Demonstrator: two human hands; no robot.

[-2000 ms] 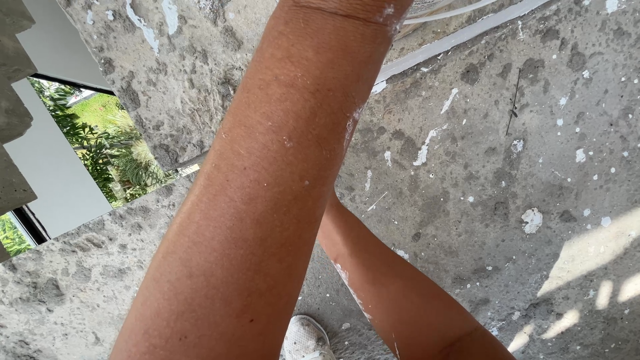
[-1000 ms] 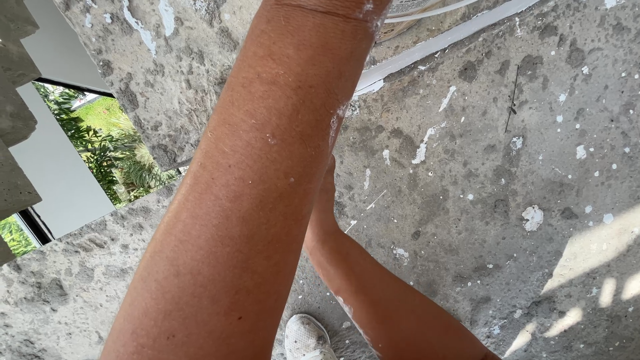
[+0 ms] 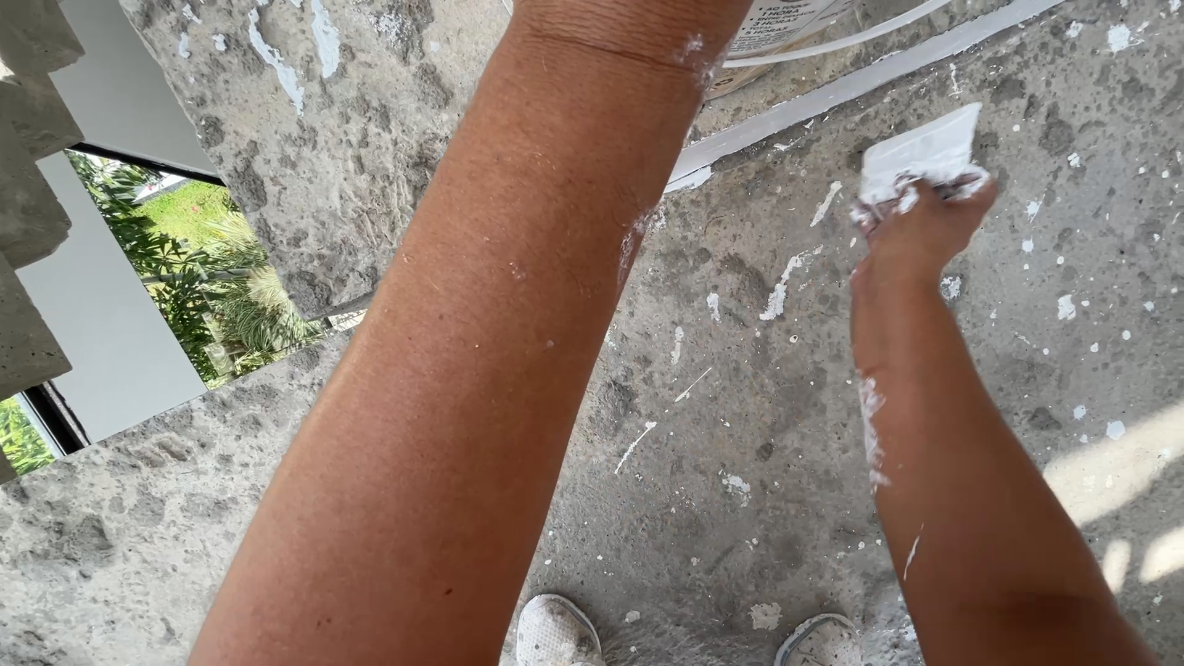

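My left forearm crosses the head view from the bottom to the top edge. Only the heel of my left hand (image 3: 638, 20) shows; its fingers lie beyond the frame, so what they hold is hidden. Beside that wrist is a plastic bucket (image 3: 786, 32) with printed writing and a white handle (image 3: 856, 44), largely cut off by the top edge. On the right, my right hand (image 3: 920, 217) grips a flat spreader (image 3: 925, 148) whose broad blade is white and points up in the picture. White compound coats the fingers and streaks the right forearm.
A white strip (image 3: 860, 88) runs diagonally below the bucket. White splatters mark the rough concrete floor (image 3: 721, 536). My shoes (image 3: 555, 634) show at the bottom. At left, beyond the concrete edge, are a light panel (image 3: 116, 296) and green plants (image 3: 222, 268).
My right hand, hidden behind my left forearm before, has come out to the right with the spreader in it. A second shoe has come into view.
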